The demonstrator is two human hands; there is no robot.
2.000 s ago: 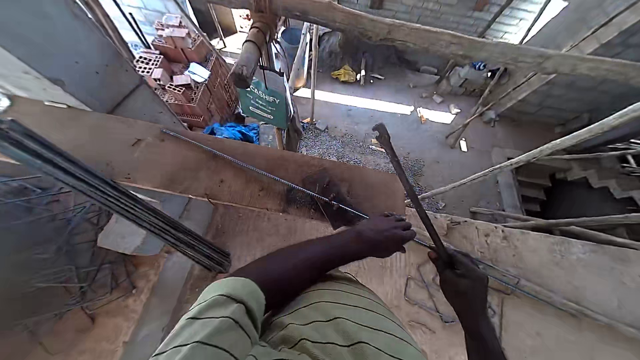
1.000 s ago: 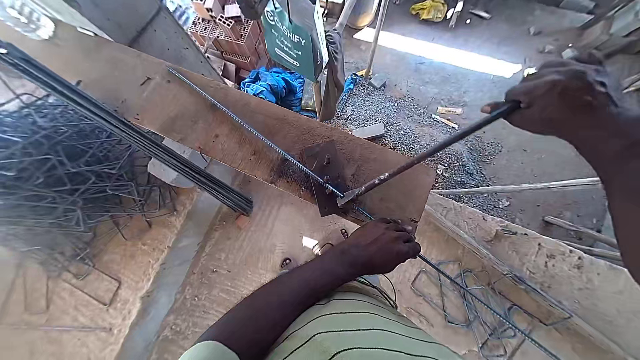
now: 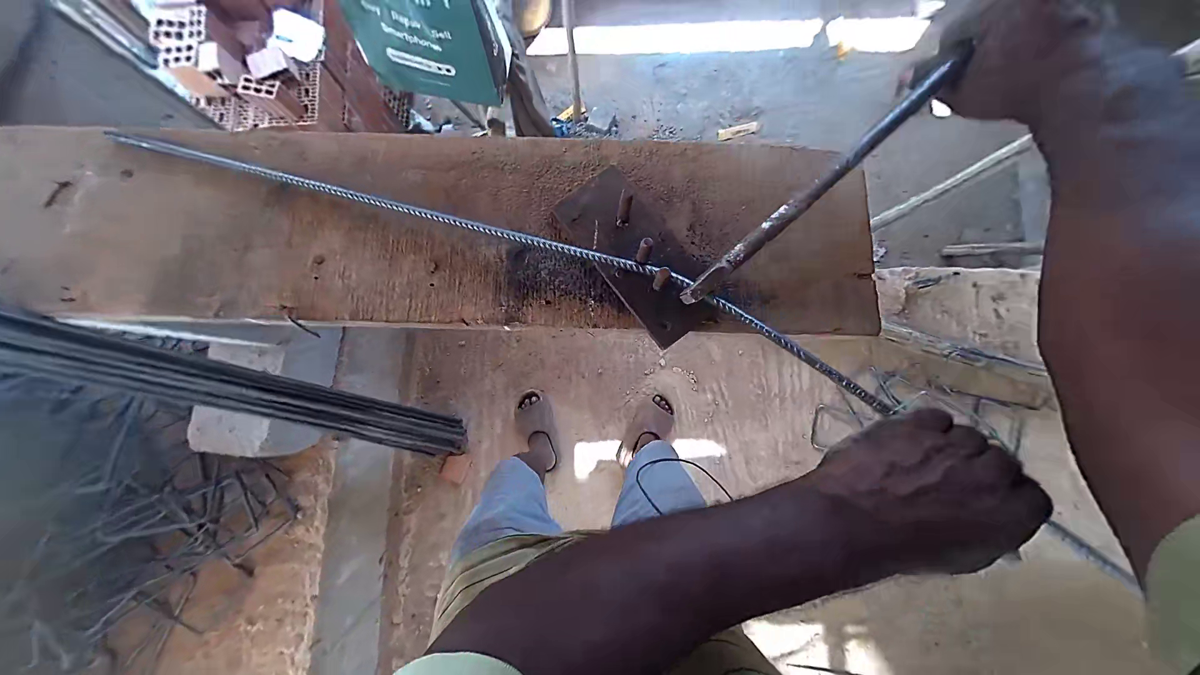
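A ribbed steel rebar (image 3: 403,208) lies slantwise over a wooden plank (image 3: 234,262) and passes between pins on a dark steel plate (image 3: 647,234) fixed there. My left hand (image 3: 937,487) is closed around the rebar, right of the plank's end. It bends slightly at the plate. At the upper right, my right hand (image 3: 994,66) grips the upper end of a steel bending bar (image 3: 806,197). The bar's lower end meets the rebar beside the plate's pins; how it fits on the rebar is not clear.
A bundle of straight rebars (image 3: 234,384) juts in from the left above a heap of bent steel pieces (image 3: 187,544). Hollow bricks (image 3: 291,75) and a green printed sign (image 3: 431,47) stand beyond the plank. My sandalled feet (image 3: 539,422) are below it.
The bending bar's end, away from the rebar two seconds ago, now meets it beside the plate. My left hand has moved right along the rebar, away from the plate. The view has turned.
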